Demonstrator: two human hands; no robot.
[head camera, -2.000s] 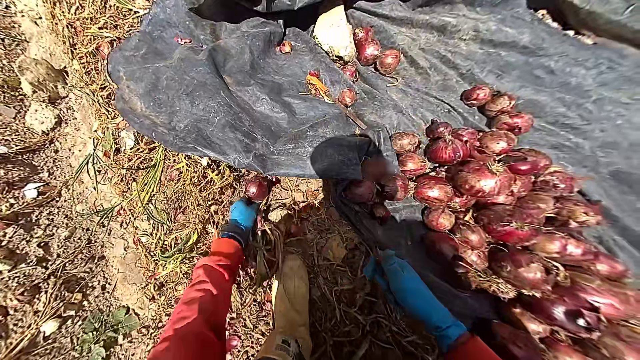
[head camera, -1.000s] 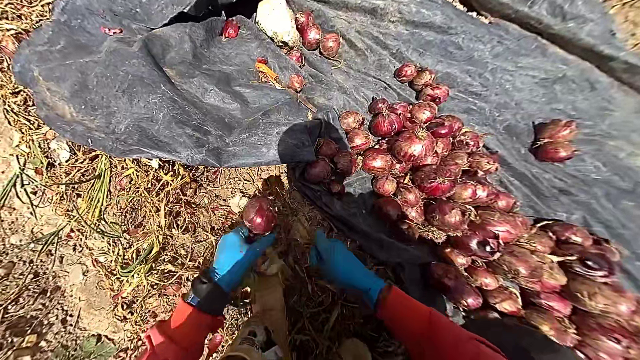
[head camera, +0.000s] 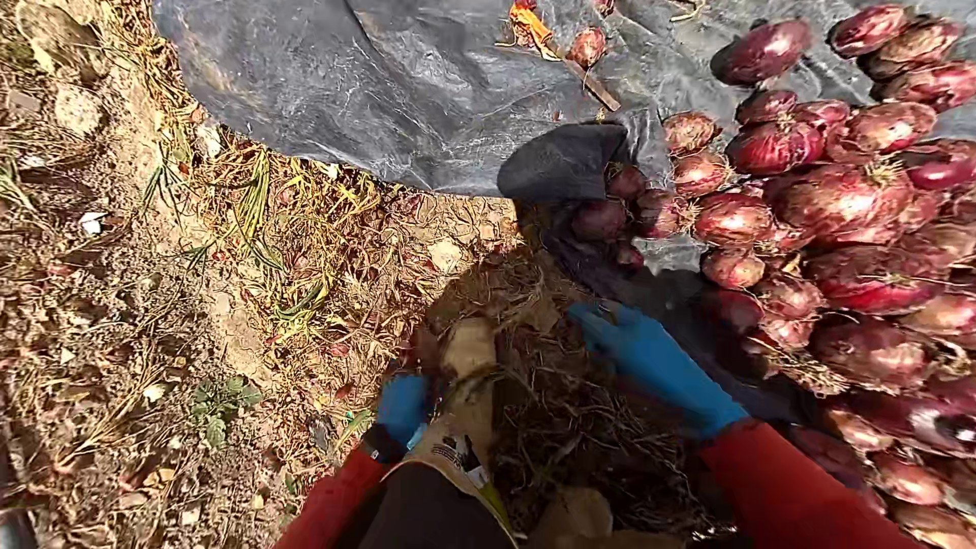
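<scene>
My left hand (head camera: 402, 412), in a blue glove with a dark band at the wrist, is low beside a tan boot (head camera: 469, 354). It is blurred; a dark reddish shape lies in shadow above it, and I cannot tell whether the hand grips it. To the right, my right hand (head camera: 659, 362), also blue-gloved, reaches over shaded dry stalks near the edge of the black plastic sheet (head camera: 427, 91). A small shiny bit shows at its fingertips; its grip is unclear. Red onions (head camera: 839, 198) are heaped on the sheet at the right.
A folded flap of sheet (head camera: 564, 160) partly covers several shaded onions (head camera: 600, 219). An orange scrap (head camera: 534, 27) and a stick (head camera: 595, 84) lie on the plastic. Dry onion leaves (head camera: 313, 229), soil and a small green weed (head camera: 221, 404) spread at the left.
My left hand, which held a red onion in front of the boot one second ago, has moved down beside the boot. The view has shifted and is nearer the ground.
</scene>
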